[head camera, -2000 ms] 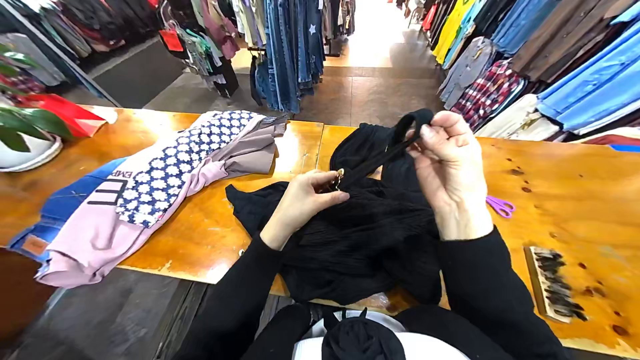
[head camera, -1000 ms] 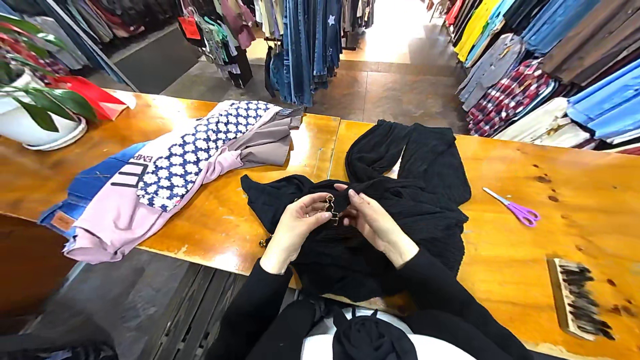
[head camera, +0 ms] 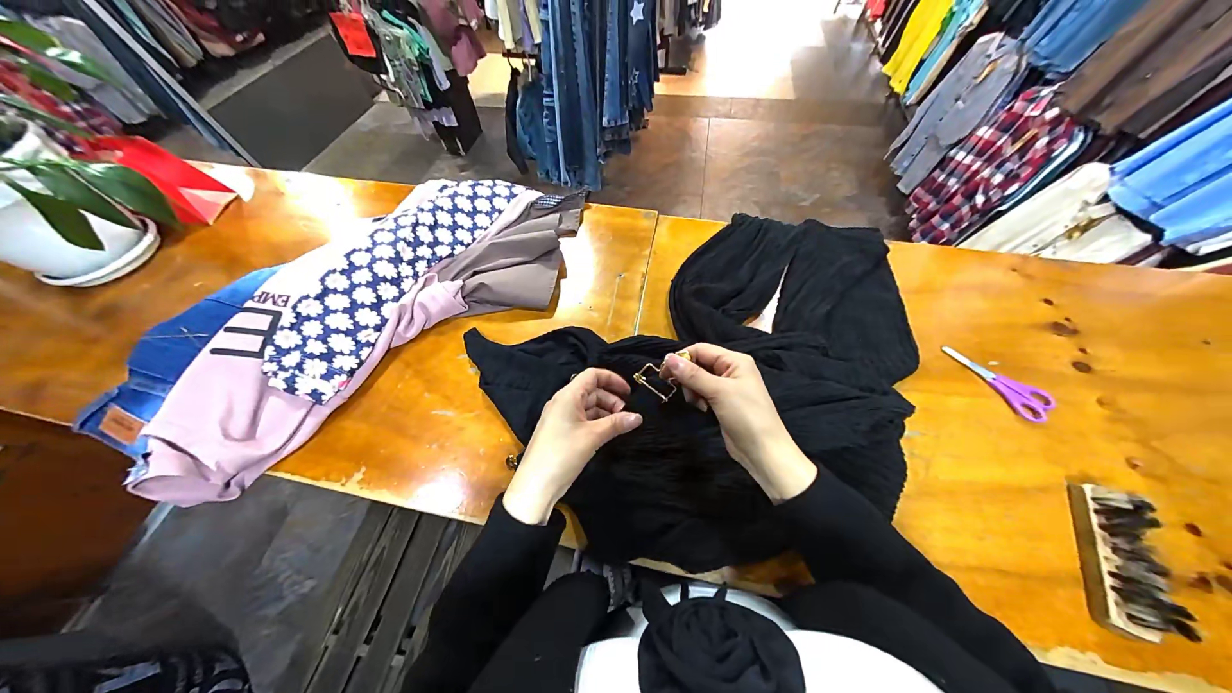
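Observation:
A crinkled black garment (head camera: pixel 828 404) lies spread over the wooden counter in front of me. Above its middle, my right hand (head camera: pixel 727 395) pinches a small gold-coloured metal buckle (head camera: pixel 656 381) between thumb and fingertips. My left hand (head camera: pixel 582 423) is just left of the buckle, fingers curled and thumb extended; whether its fingertips touch the buckle or a strap is hard to tell. Another small gold-coloured piece (head camera: pixel 513 462) shows at the garment's left edge, beside my left wrist.
Purple-handled scissors (head camera: pixel 1020 395) lie right of the garment, and a wooden block with dark clips (head camera: pixel 1121 563) lies nearer me. Folded pink, floral and denim clothes (head camera: pixel 327 318) lie left on the counter (head camera: pixel 423 443). A potted plant (head camera: pixel 72 212) stands at the far left, clothes racks beyond.
Two seconds ago my right hand held a black strap up at the right; it has come down beside my left. Since one second ago my hands have moved slightly apart around the buckle.

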